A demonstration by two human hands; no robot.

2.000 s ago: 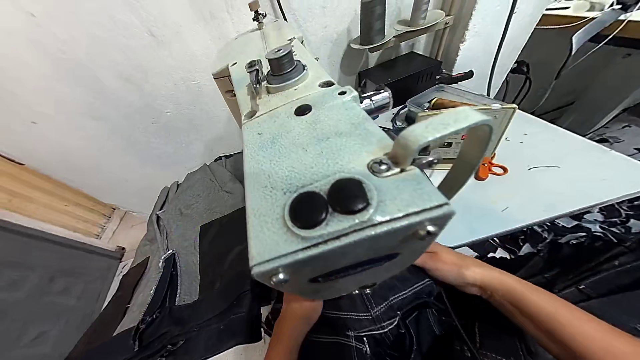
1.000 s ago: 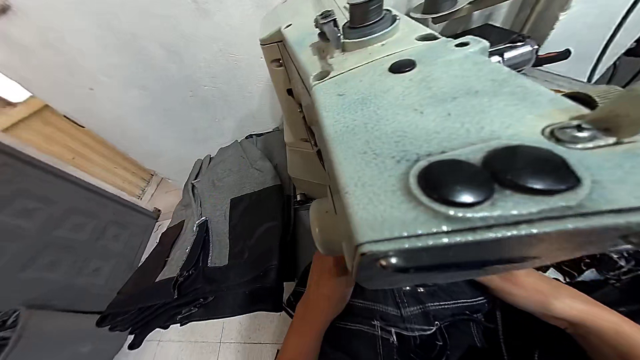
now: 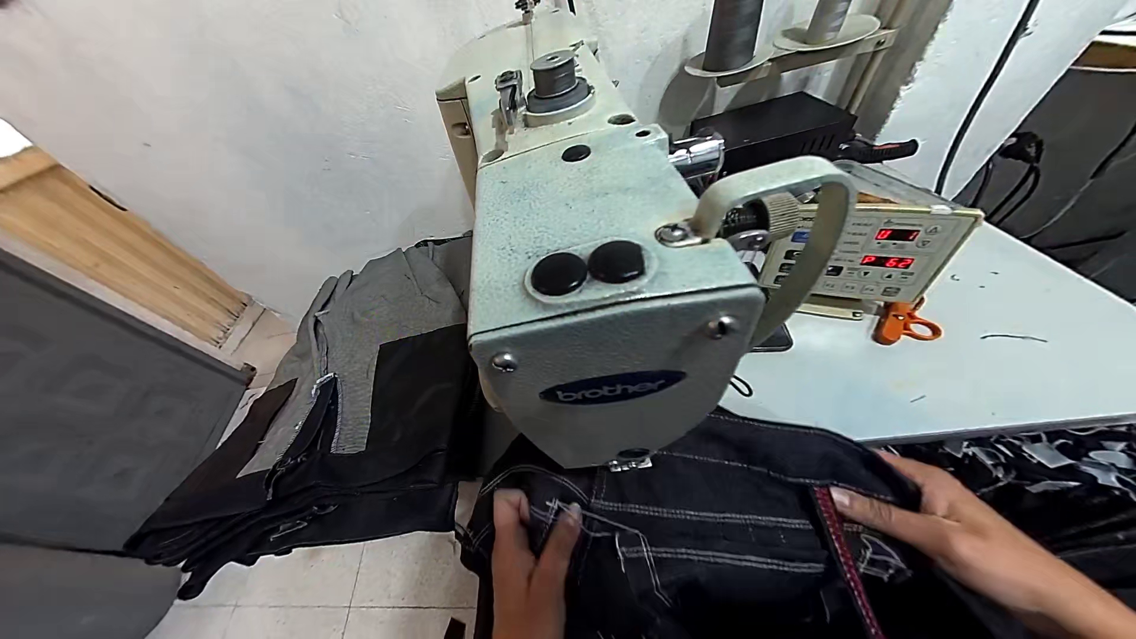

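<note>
A Brother industrial sewing machine [image 3: 612,355] fills the middle of the view, its head above a dark denim garment [image 3: 710,532] with pale double stitching. My left hand [image 3: 532,550] grips the garment's left part just below the machine head, thumb and fingers pinching the cloth. At the right, my right hand [image 3: 923,515] holds the garment's edge, its thumb near a red strip [image 3: 843,550] with stitching. The needle area is mostly hidden behind the machine head. A grey thread bobbin [image 3: 556,78] sits on top of the machine.
Stacked grey and black garments [image 3: 382,355] hang at the left. On the white table [image 3: 994,355] are a control panel [image 3: 874,257] with a lit display and an orange-handled tool [image 3: 905,324]. Thread cones [image 3: 733,35] stand behind. Dark fabric scraps [image 3: 1047,479] lie along the table's front edge.
The garment has come out from beneath the machine head into fuller view, with both hands on it; the red strip now shows. The view has drawn back from the machine.
</note>
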